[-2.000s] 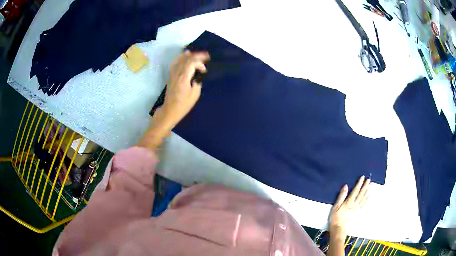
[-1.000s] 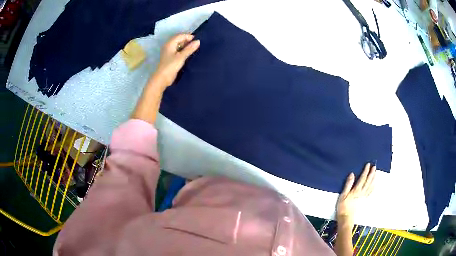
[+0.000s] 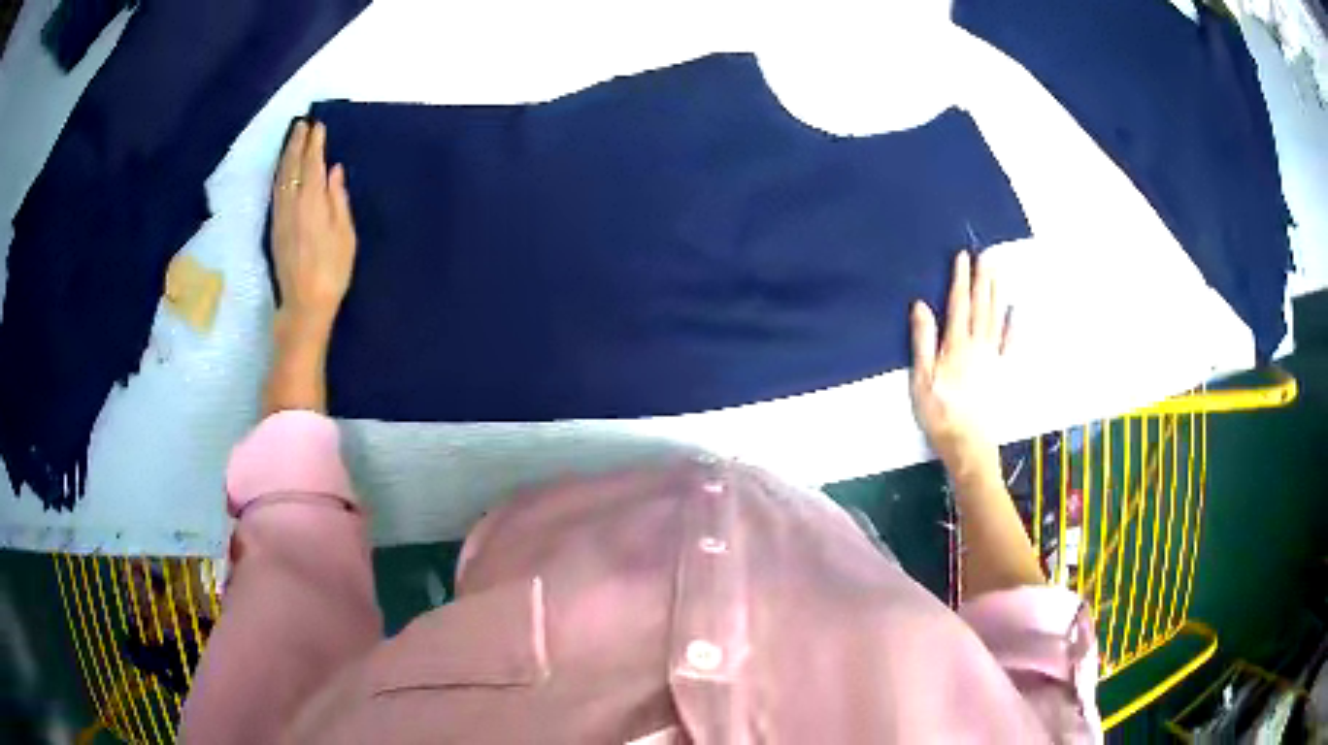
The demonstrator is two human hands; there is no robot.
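A navy garment panel [image 3: 612, 262] lies flat on the white table, with a curved scoop in its far edge towards the right. My left hand [image 3: 312, 226] lies flat on the panel's left end, fingers pointing away from me, a ring on one finger. My right hand [image 3: 958, 354] rests at the panel's near right edge, fingertips at the cloth near its right corner and fingers spread. Neither hand grips anything.
Navy offcuts with jagged edges [image 3: 109, 248] lie at the left on the table [image 3: 481, 463]. A tan scrap [image 3: 192, 293] lies beside them. Another navy cloth [image 3: 1151, 131] lies at the far right. Yellow wire baskets [image 3: 1151, 510] stand below the table edge on both sides.
The view has turned, and the panel now lies more level across it. My left hand has gone from bent fingers at the panel's end to flat on it. The shears are out of view.
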